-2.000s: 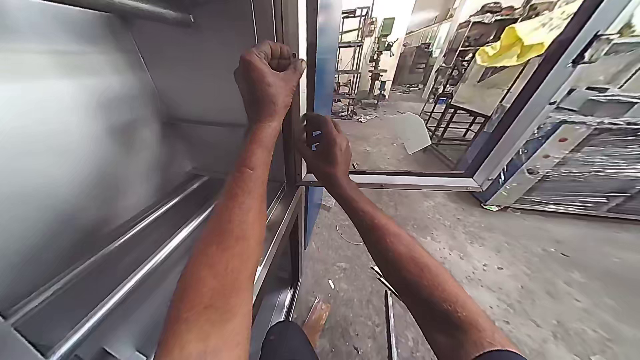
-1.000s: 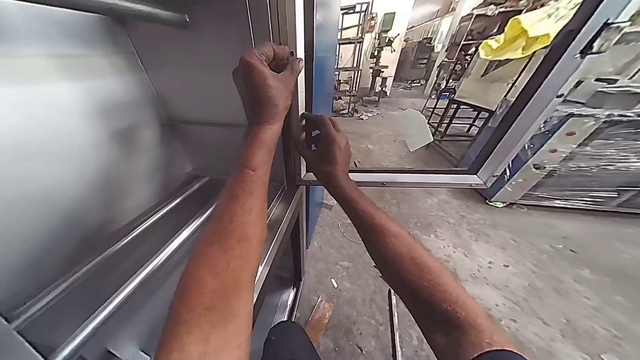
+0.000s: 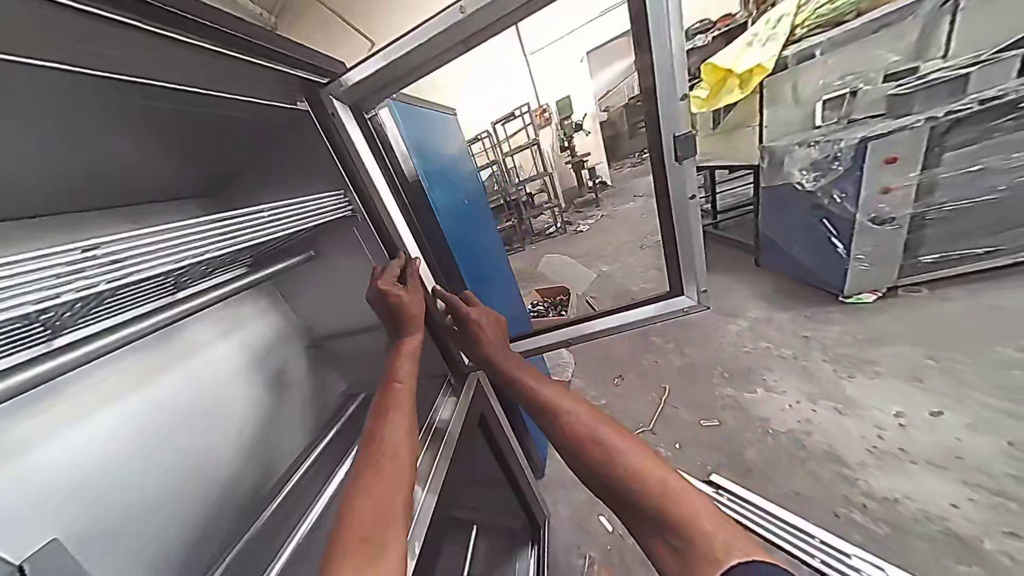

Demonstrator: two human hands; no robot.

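A metal-framed glass door (image 3: 690, 200) stands swung out from a stainless steel cabinet (image 3: 200, 448). At the door's hinge side, my left hand (image 3: 398, 294) has its fingertips pinched together at the edge of the upright frame; whether a small part is between them cannot be told. Just to the right and slightly lower, my right hand (image 3: 476, 324) rests its fingers on the same upright. A second, lower framed door (image 3: 472, 448) stands below the hands. Inside the cabinet are a metal tube (image 3: 160, 320) and a slatted metal panel (image 3: 176, 240).
A blue panel (image 3: 468, 208) stands behind the glass. To the right is a plastic-wrapped metal unit (image 3: 888, 208) with a yellow sheet (image 3: 740, 76) near it. Metal strips (image 3: 792, 524) lie on the concrete floor at lower right; a carton of small parts (image 3: 552, 302) sits beyond the door.
The view has tilted up and shifted, now showing the door's top and the slatted panel. Both hands remain close together at the hinge-side upright.
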